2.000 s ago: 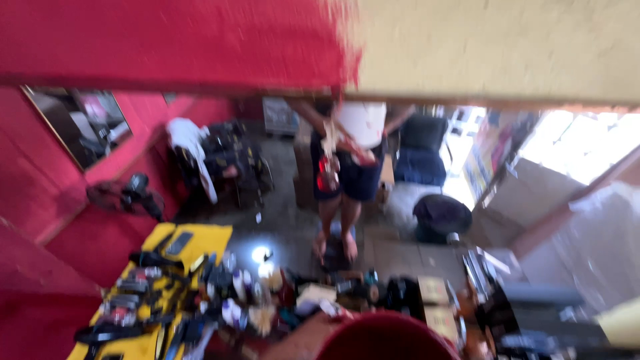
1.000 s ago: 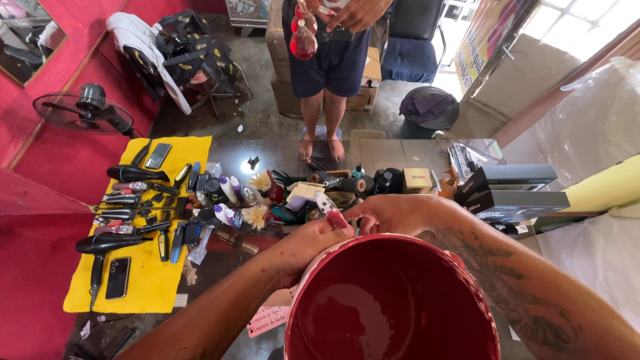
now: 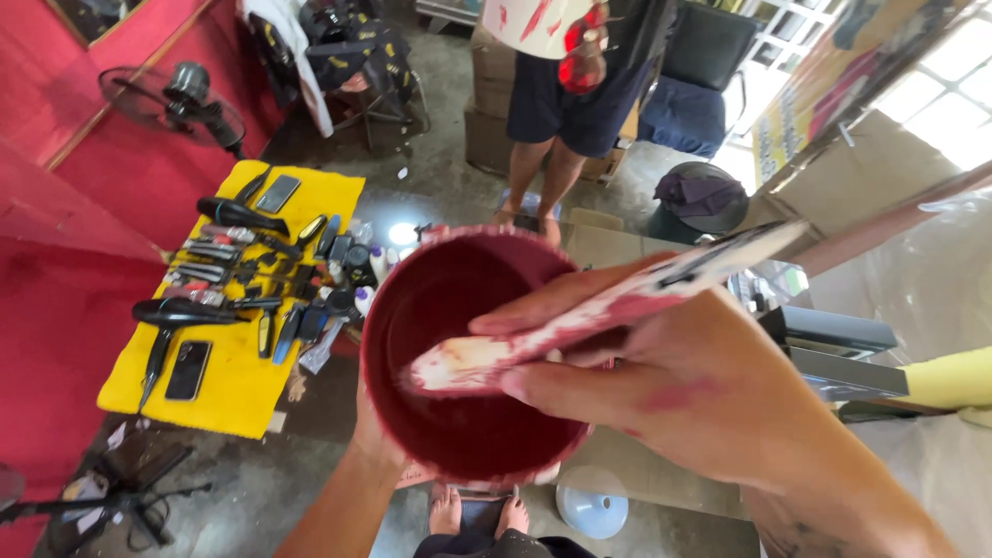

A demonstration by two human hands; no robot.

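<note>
A round bucket (image 3: pixel 477 442) with dark red paint inside and a paint-smeared rim fills the middle of the head view. My left hand (image 3: pixel 381 418) supports its lower left side, the fingers mostly hidden behind the wall. Over the opening, my right hand (image 3: pixel 620 364) grips a paintbrush (image 3: pixel 589 314) smeared with white and red paint. The brush slants from inside the rim up to the right, its dark end past my knuckles. Whether its lower end touches the paint cannot be told. Red marks show on my right hand.
A yellow cloth (image 3: pixel 225 415) at left holds hair dryers (image 3: pixel 186 312), clippers and phones. Bottles (image 3: pixel 364 298) stand beside it. A fan (image 3: pixel 186 101) is upper left. Bare-legged person (image 3: pixel 542 101), perhaps a mirror reflection, stands at top. My feet (image 3: pixel 511 515) are below, beside a pale round object (image 3: pixel 593 508).
The view has swung down from the red and cream wall. The bucket is now farther up in view, and my right hand, with the paintbrush, has come over its opening.
</note>
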